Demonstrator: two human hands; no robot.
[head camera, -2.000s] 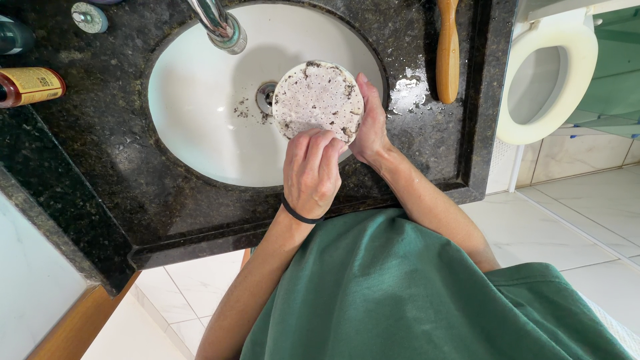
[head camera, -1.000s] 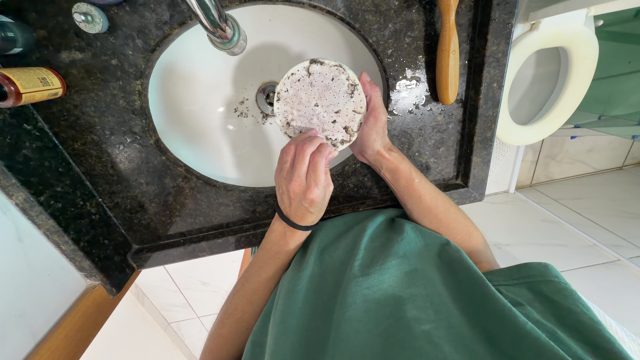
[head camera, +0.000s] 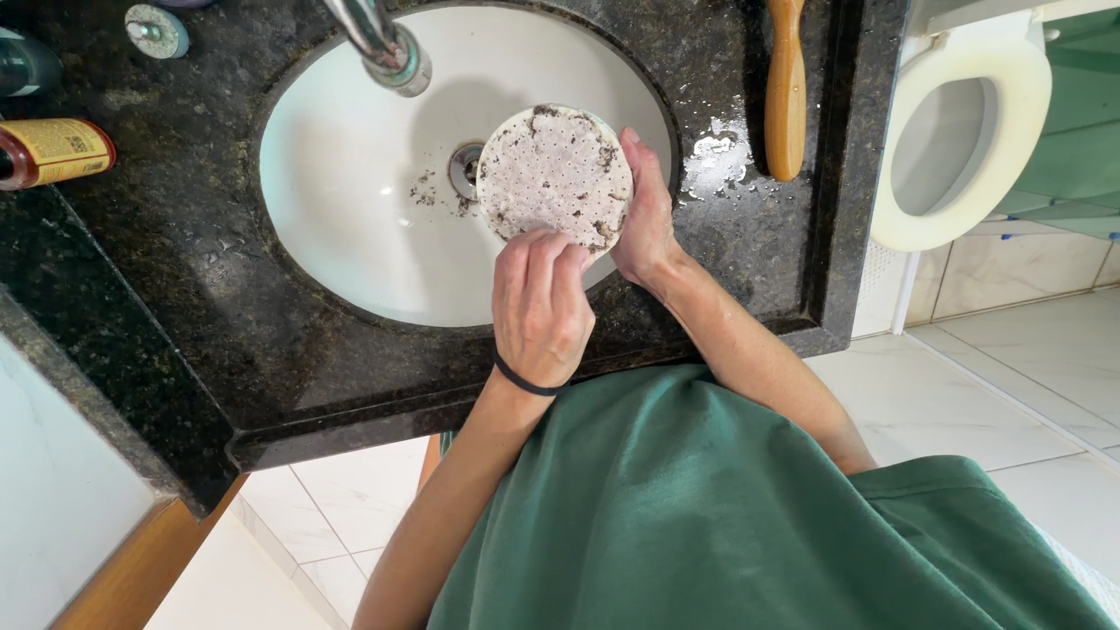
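Observation:
A round, white disc pierced with many small holes (head camera: 556, 179), with dark grime on its face and rim, is held over the sink basin (head camera: 341, 219), partly in front of the drain (head camera: 465, 171). Its right edge rests in my right hand (head camera: 647, 214), whose palm and fingers are partly hidden by it. My left hand (head camera: 542, 293), a black band at its wrist, has bunched fingertips touching the near edge of the disc; its thumb is hidden, so whether it grips cannot be told. Dark specks (head camera: 424, 188) lie in the basin left of the drain.
A metal faucet (head camera: 398, 61) reaches over the basin's far side. On the dark stone counter (head camera: 735, 254) are a wooden handle (head camera: 786, 96), a water puddle (head camera: 717, 162), a labelled bottle (head camera: 57, 150) and a small round container (head camera: 157, 32). A toilet seat (head camera: 1024, 114) stands at right.
My left hand has shifted slightly along the near edge of the disc. My right hand keeps its hold on the right edge.

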